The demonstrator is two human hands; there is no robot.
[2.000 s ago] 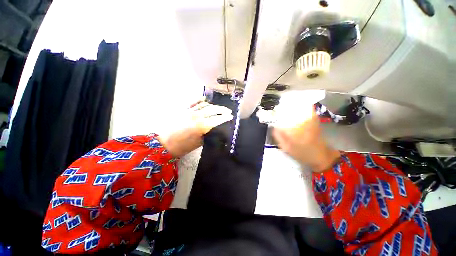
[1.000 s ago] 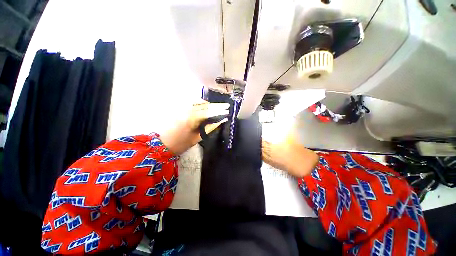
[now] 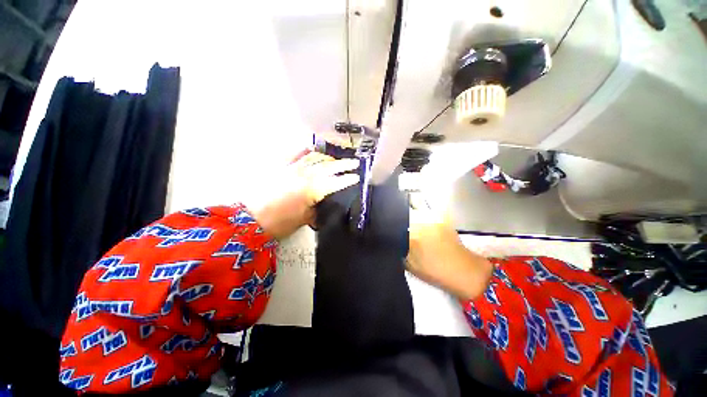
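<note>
The black fabric panel runs from under the machine head down over the table's front edge. The silvery zipper lies along its upper middle, below the small metal presser foot. My left hand lies on the panel's upper left edge, its fingertips near the zipper. My right hand is at the panel's right edge below the head, its fingers washed out by glare. Whether either hand pinches the cloth is unclear. The needle point cannot be made out.
The white sewing machine head with a cream ribbed knob fills the top right. Red and black snips lie on the bed. A stack of black panels covers the left. A black tangle lies at far right.
My right hand has come down and left from beside the head to the panel's right edge. My left hand has shifted slightly on the cloth. The panel's lower part has moved slightly right.
</note>
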